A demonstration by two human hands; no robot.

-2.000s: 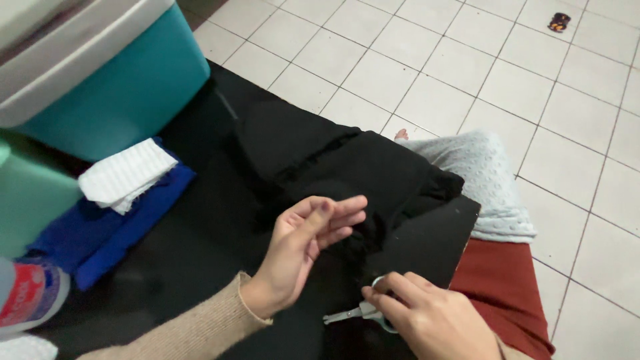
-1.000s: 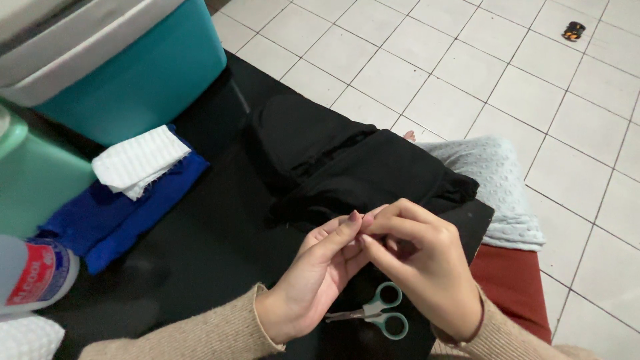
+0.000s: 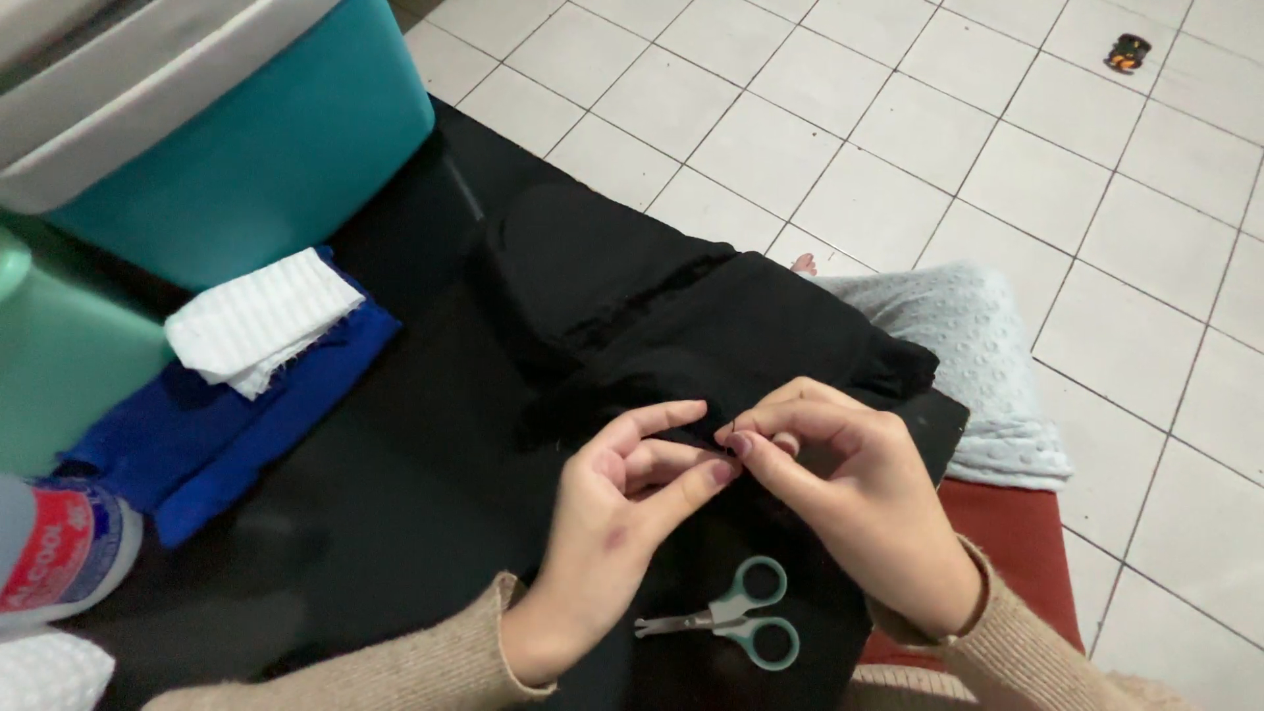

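Observation:
My left hand (image 3: 622,513) and my right hand (image 3: 849,484) meet at their fingertips above the black table. Something very thin and dark, like a thread, shows at the right fingertips; whether a needle is there I cannot tell. Just beyond the hands lies a folded black cloth garment (image 3: 671,286). Small scissors with pale green handles (image 3: 736,617) lie on the table below the hands, blades pointing left, touched by neither hand.
A teal plastic bin (image 3: 267,148) and a green container (image 3: 69,346) stand at the left. A white cloth (image 3: 262,316) rests on blue fabric (image 3: 286,434). A bottle (image 3: 59,553) is at the left edge. The table's edge (image 3: 543,158) borders the tiled floor.
My right hand has let go of the scissors, which it touched two seconds ago, and has moved up to my left hand. The fingertips of both hands have come together.

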